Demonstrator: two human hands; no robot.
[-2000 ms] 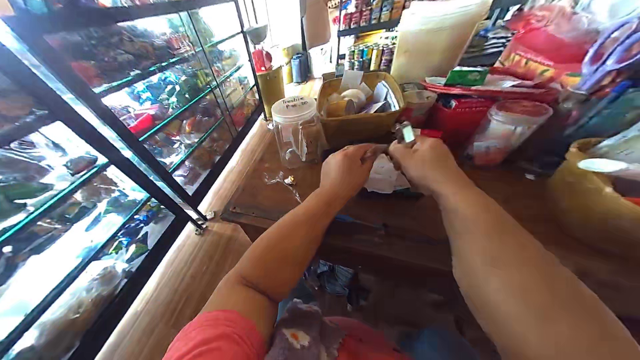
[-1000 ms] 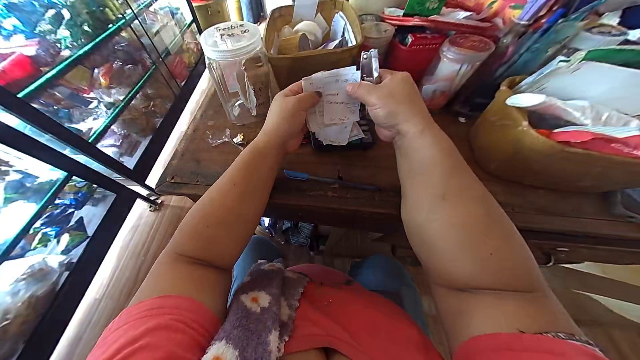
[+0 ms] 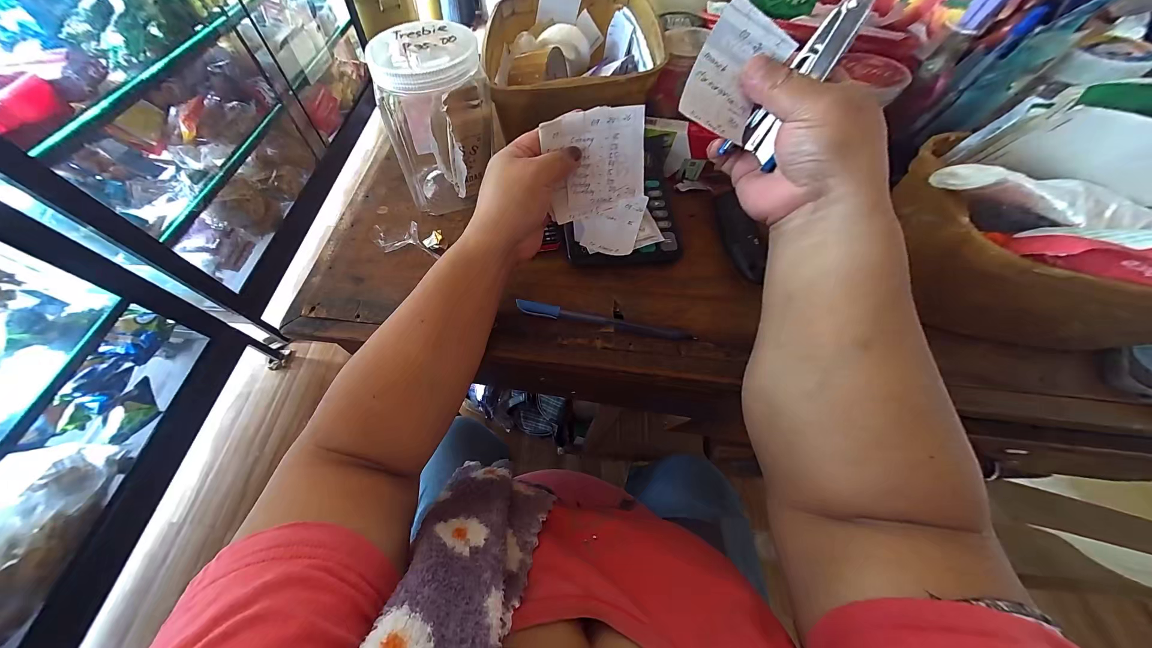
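My left hand (image 3: 526,189) pinches several handwritten paper slips (image 3: 605,162) between thumb and fingers, above a black calculator (image 3: 664,236) that they partly cover. Up and to the right, my right hand (image 3: 801,144) holds one more handwritten slip (image 3: 731,72) under the thumb. The same hand also grips a silver metal stapler-like tool (image 3: 826,40) with blue parts near its lower end; the palm hides part of it. A blue capped pen (image 3: 598,319) lies near the table's front edge. Beside the calculator, a dark rounded object (image 3: 742,236) rests under my right wrist.
A clear plastic jar (image 3: 430,126) with a written lid stands at the left, by a woven basket (image 3: 576,97) of papers and rolls. Crumpled wrapper (image 3: 409,238) lies on the wooden table (image 3: 387,279). A large basket (image 3: 1017,288) holds packets at the right; a glass display case (image 3: 171,234) flanks the left.
My hands, close together on the slips one second ago, are now apart. The right one has moved up and to the right with a slip and the metal tool. More of the calculator shows.
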